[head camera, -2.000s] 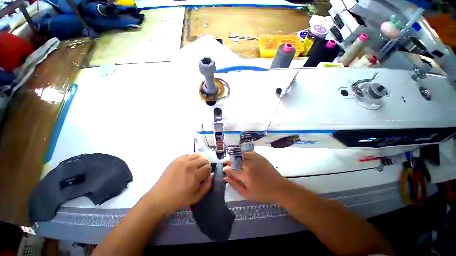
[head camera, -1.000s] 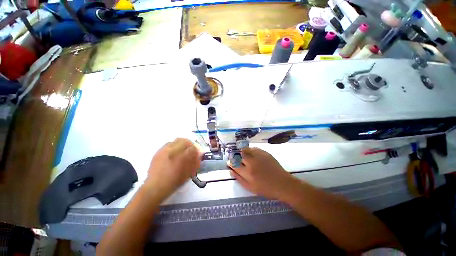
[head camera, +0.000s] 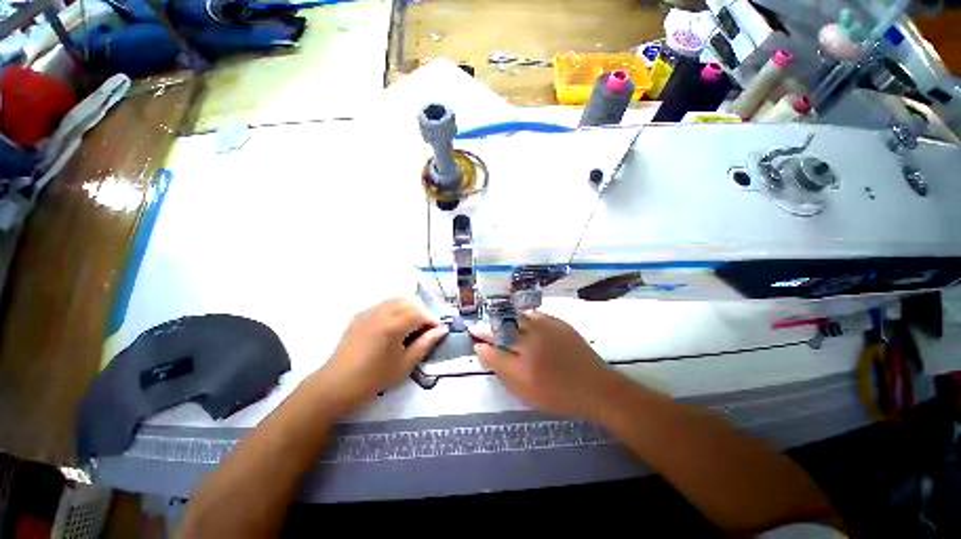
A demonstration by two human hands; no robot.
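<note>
A dark grey fabric piece [head camera: 455, 345] lies flat on the machine bed, just in front of the presser foot area [head camera: 467, 305]. My left hand [head camera: 381, 342] pinches its left side, with thumb and fingers close to the foot. My right hand [head camera: 543, 358] has its fingertips on the piece's right edge, partly behind the metal parts under the machine head. The needle tip and stitch line are too small or hidden to tell. A curved dark grey piece with a small black label [head camera: 206, 368] lies flat to the left.
The white machine head [head camera: 653, 211] spans the right, with a grey ribbed post [head camera: 437, 132] at its left end. Behind stand a yellow tray [head camera: 590, 76] and thread cones [head camera: 608, 100]. Scissors [head camera: 885, 368] are at the right end. A ruler tape [head camera: 422, 444] lines the front edge.
The grey strip that hung toward the front edge no longer hangs there; only a short part shows between my hands. My left hand moved away from the foot, then back in.
</note>
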